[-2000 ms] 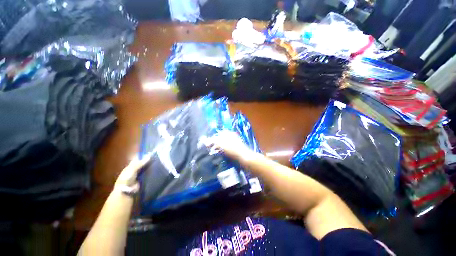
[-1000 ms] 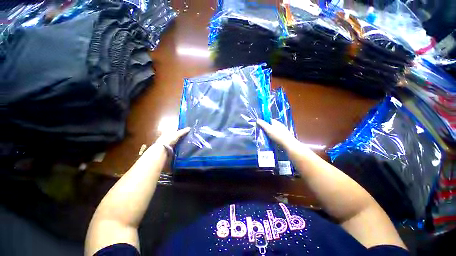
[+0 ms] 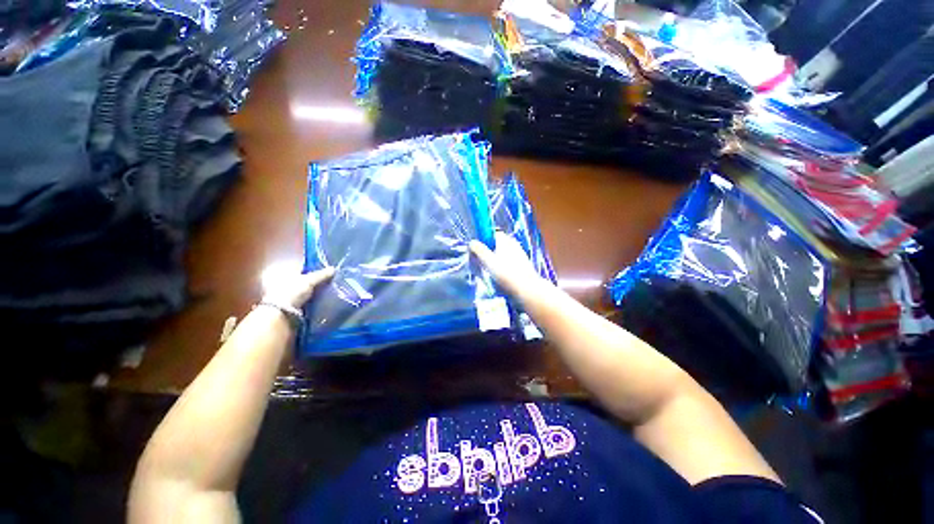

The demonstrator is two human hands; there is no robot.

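A bagged garment [image 3: 394,241], dark inside clear plastic with blue edges, lies in front of me near the table's front edge. A small white sticker [image 3: 493,313] is at its lower right corner. Another blue-edged bag [image 3: 524,230] shows from under its right side, with a white label at its lower end. My left hand [image 3: 299,288] holds the left edge, thumb on top. My right hand [image 3: 504,266] holds the right edge, its fingers partly hidden. Both hands are bare.
Unbagged grey-black garments [image 3: 133,174] are heaped at left. Bagged stacks [image 3: 553,107] stand in a row across the shiny brown table [image 3: 277,194]. Another blue-edged bagged stack [image 3: 753,276] lies at right, beside bags with red bands [image 3: 865,338]. Loose clear plastic [image 3: 722,46] is at the far right.
Since the oldest frame, my right hand has gone from the top of the bag to its right edge, and the bag lies squarer. Since the middle frame, mainly the camera view has shifted.
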